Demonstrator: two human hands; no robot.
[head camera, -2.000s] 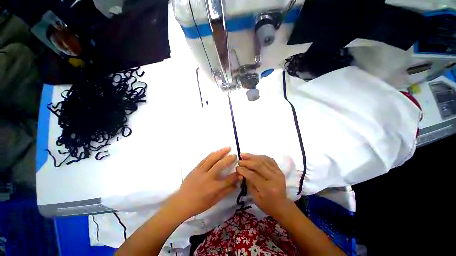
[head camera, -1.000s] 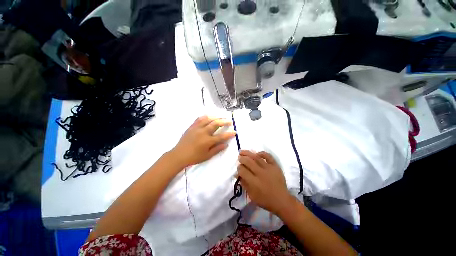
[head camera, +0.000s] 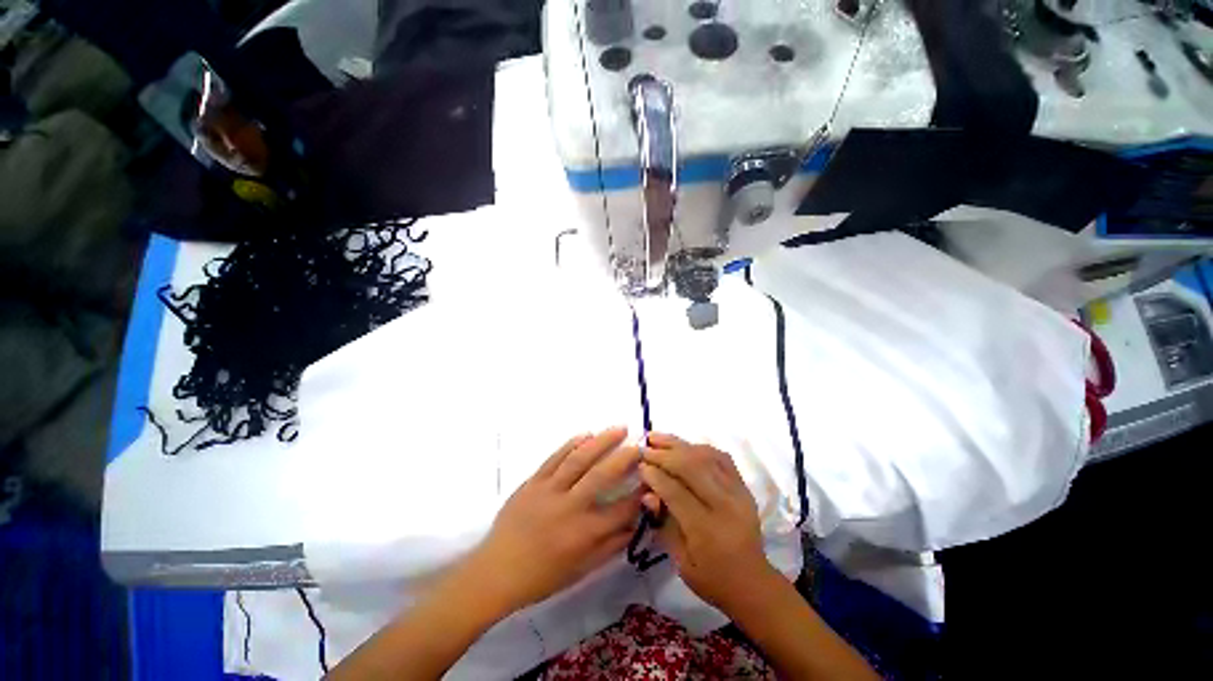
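The white fabric panel (head camera: 905, 386) lies under the machine head and spreads right and toward me. The black cord (head camera: 641, 366) runs from the needle area down to my fingertips, and its loose end curls below them. My left hand (head camera: 565, 512) and my right hand (head camera: 705, 512) meet at the cord, both pinching it against the cloth. A second black cord (head camera: 788, 399) lies along the panel to the right. The sewing machine head (head camera: 705, 107) stands above, its presser foot area (head camera: 639, 277) over the cord's upper end.
A tangled pile of black cords (head camera: 286, 319) lies on the table's left part. Black cloth strips (head camera: 971, 173) drape by the machine. Red-handled snips (head camera: 1097, 379) lie partly behind the panel at right. The table's blue edge (head camera: 140, 359) is at left. Another panel hangs below the front edge.
My left hand has moved back from near the presser foot to beside my right hand at the cord. The cord's loose end is now bunched nearer the fingers. The view has shifted slightly.
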